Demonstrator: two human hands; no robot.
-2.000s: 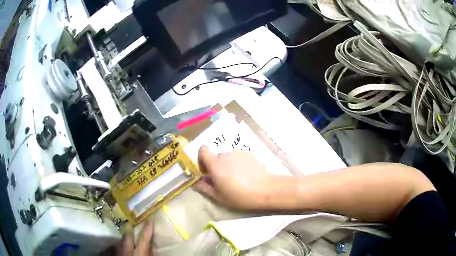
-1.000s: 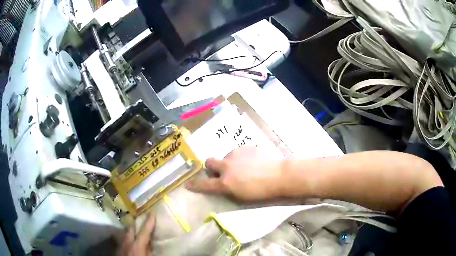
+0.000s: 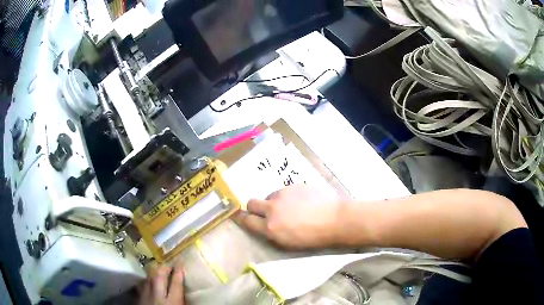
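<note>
The beige fabric workpiece (image 3: 232,253) lies flat at the front edge of the amber clamp frame (image 3: 182,208), with a yellow tape strip (image 3: 212,261) on it. My right hand (image 3: 298,217) rests on the fabric and the white template (image 3: 268,164), fingertips at the frame's right corner. My left hand (image 3: 162,287), partly cut off by the bottom edge, rests at the fabric's left side below the frame. Both hands press down with fingers slightly apart; neither grips anything I can see. A white flap (image 3: 310,273) with yellow edging lies in front of my right wrist.
The white machine head (image 3: 77,250) stands at the left, close to my left hand. A black screen (image 3: 250,30) is behind. A pink strip (image 3: 237,139), a black cable (image 3: 262,95) and a pink-handled tool (image 3: 295,97) lie beyond the template. Beige straps (image 3: 441,95) hang at the right.
My right hand has moved slightly toward me and right, off the template's lower edge onto the fabric. My left hand has shifted slightly down. The clamp frame looks unchanged.
</note>
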